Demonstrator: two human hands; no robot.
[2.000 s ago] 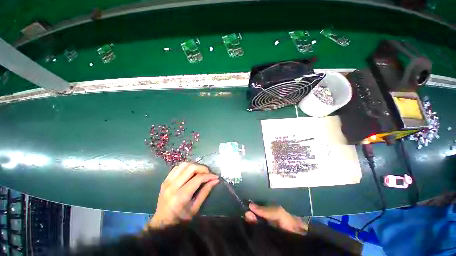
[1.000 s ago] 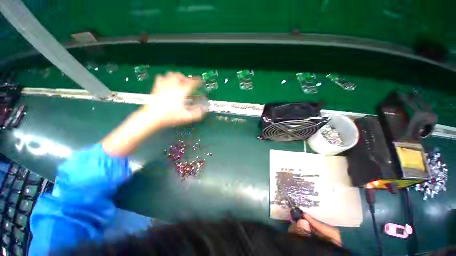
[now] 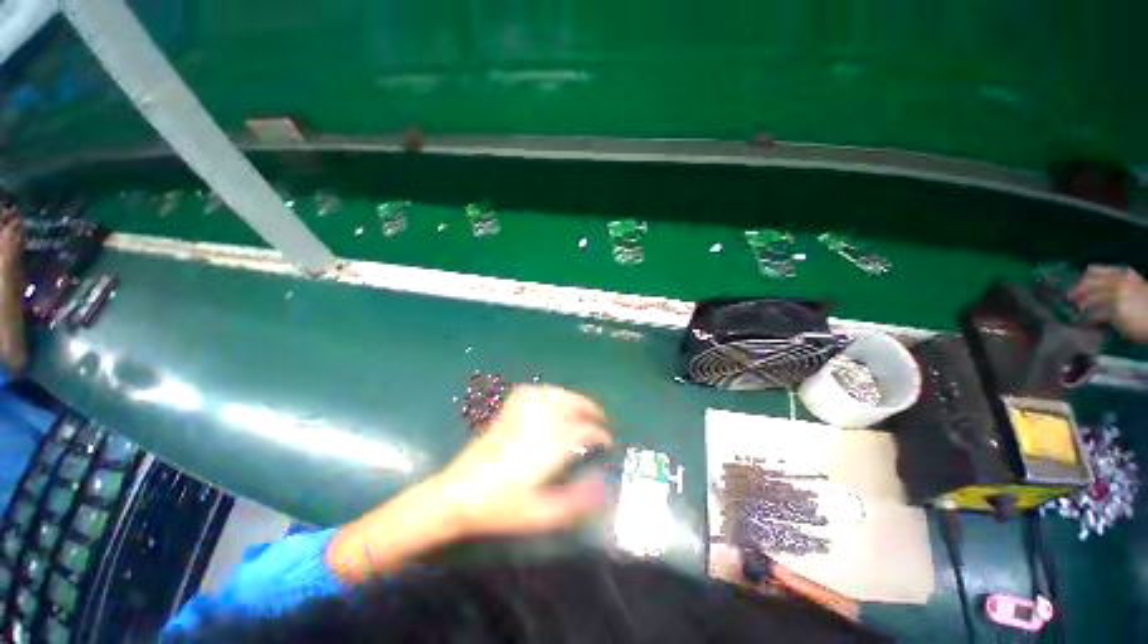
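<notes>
A small green and silver-white circuit board (image 3: 645,501) lies on the dark green bench in front of me. My left hand (image 3: 535,455) is blurred, just left of the board and over the near side of the red component pile (image 3: 482,395); its fingertips are unclear, so I cannot tell if it holds anything. My right hand (image 3: 806,586), partly cut off by dark hair below, holds the black soldering iron (image 3: 757,565) at the pale card's (image 3: 881,554) near edge. Dark slender pieces (image 3: 774,506) lie in rows on the card.
Behind the card are a black fan (image 3: 762,346) and a white tub (image 3: 896,393). Right of it is the black soldering station (image 3: 944,421) with its yellow sponge (image 3: 1046,437). Boards lie on the belt (image 3: 554,258). Another person's hand (image 3: 1114,302) is at the far right.
My left hand has come back from the belt edge to the bench. A board now shows beside it, where none showed a second ago. My right hand stays by the card. The view has shifted.
</notes>
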